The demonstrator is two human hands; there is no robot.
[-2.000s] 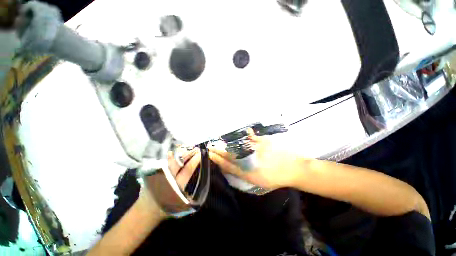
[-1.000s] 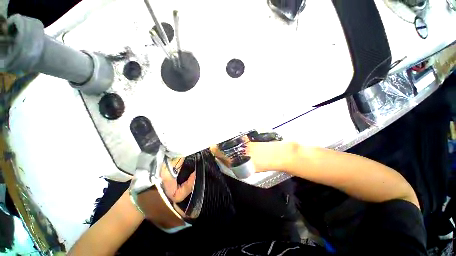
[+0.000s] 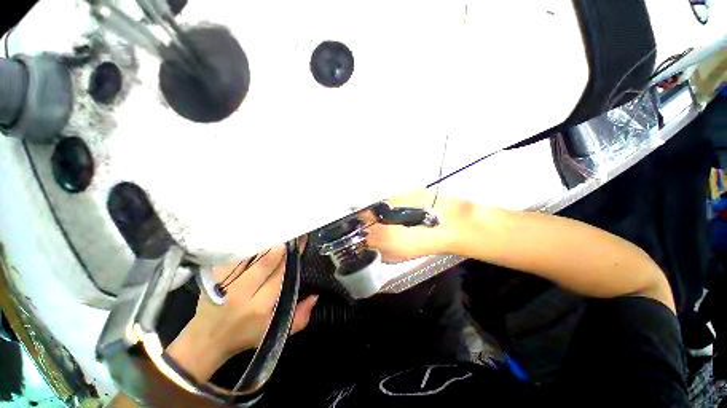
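Note:
The white sewing machine head (image 3: 319,143) fills the upper middle. My left hand (image 3: 239,307) reaches in from the lower left, partly behind the shiny curved metal guard (image 3: 143,319). Its fingers reach toward the head's lower edge, with the thumb spread below beside black ribbed cloth (image 3: 323,275). My right hand (image 3: 410,231) is right of the cloth, partly behind the round metal tension parts (image 3: 347,247). The fingertips of both hands are hidden, so their hold cannot be told. The needle area is hidden. A dark thread (image 3: 466,169) runs along the head's lower edge.
A grey tube (image 3: 40,96) is at the upper left. Blurred metal thread pins (image 3: 147,24) stand on the head. A wide black strip (image 3: 618,64) hangs over the machine arm. A plastic-wrapped dark item (image 3: 614,135) lies at the right. Dark cloth covers my lap.
The view has moved closer to the machine head, which looks larger. My left hand now shows more, with fingers stretched toward the head and the thumb spread. My right hand stays beside the tension parts.

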